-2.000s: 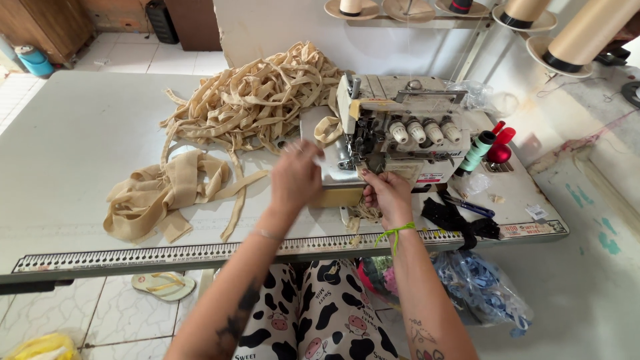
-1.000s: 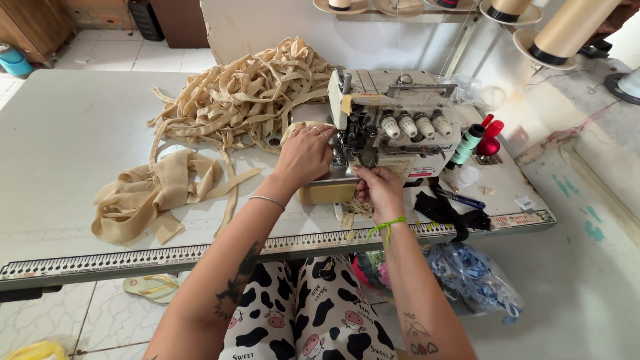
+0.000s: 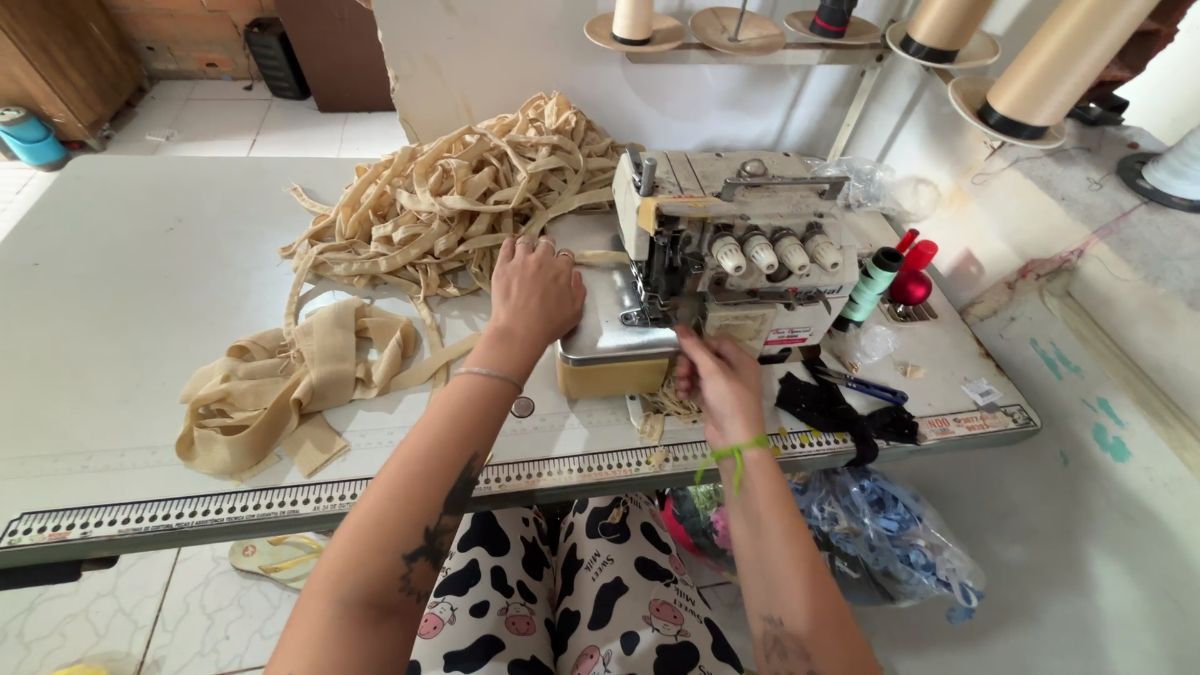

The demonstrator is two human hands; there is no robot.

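An overlock sewing machine [image 3: 750, 244] stands on the white table. My left hand [image 3: 536, 291] lies at the left edge of its metal work plate [image 3: 600, 314], beside a large heap of beige fabric strips [image 3: 450, 197]; whether its fingers grip a strip cannot be told. My right hand [image 3: 717, 375] is at the plate's front right corner, just below the presser foot, fingers curled; what they hold, if anything, is hidden. A looser bundle of wider beige fabric band [image 3: 309, 384] lies to the left. Thin beige trimmings [image 3: 670, 398] hang below the plate.
Right of the machine are a green thread spool [image 3: 872, 286], a red ball-shaped object [image 3: 909, 288], dark-blue-handled snips [image 3: 867, 384] and black cloth [image 3: 811, 403]. Thread cones [image 3: 1064, 70] stand above. A plastic bag of blue strips [image 3: 881, 534] is under the table's front edge [image 3: 553, 469].
My left hand has moved left from beside the needle area to the plate's left edge. My right hand stays near the plate's front right corner.
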